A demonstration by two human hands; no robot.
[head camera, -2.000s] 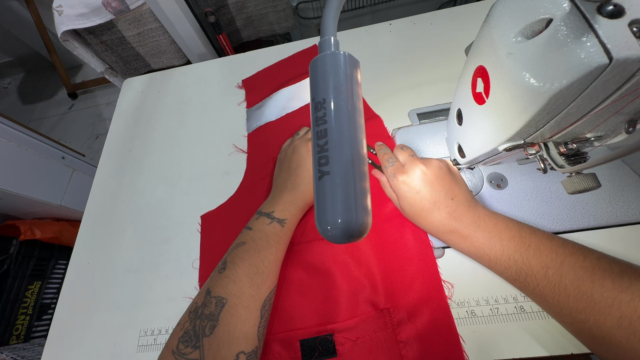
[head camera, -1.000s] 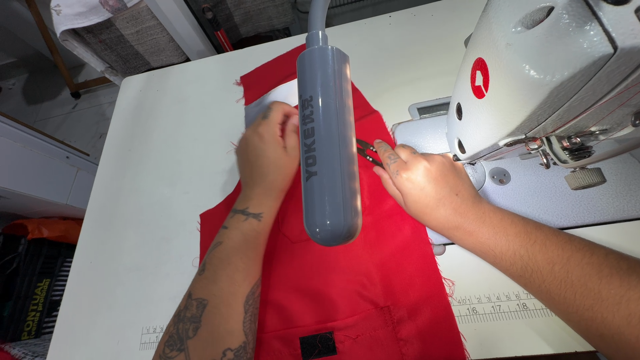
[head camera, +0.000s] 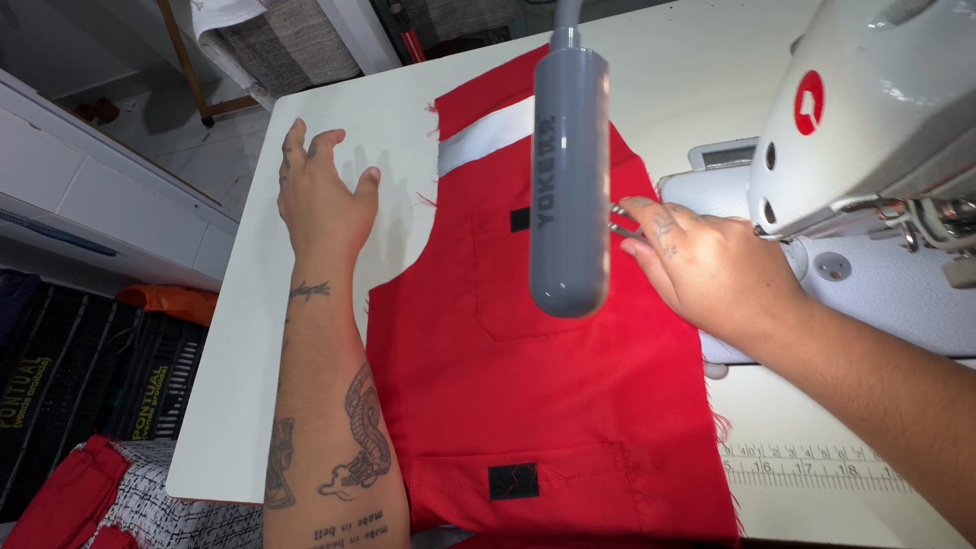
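Note:
A red fabric garment panel with frayed edges lies flat, bearing a pale reflective strip, stitched pockets and black hook-and-loop patches. My left hand is raised over the white table left of the panel, fingers spread, holding nothing. At the panel's right edge, my right hand holds a small metal tool, thread snips or tweezers, with its two tips parted. The lamp head hides part of the panel and perhaps some of the tool.
A grey lamp head hangs over the panel. The white sewing machine stands at right, beside a ruler marking on the table. Black crates, an orange bag and red fabric pieces are at lower left.
My left hand has moved off the panel to the left, and its fingers are now spread. The black patch on the upper pocket is now partly visible. My right hand still holds the tool.

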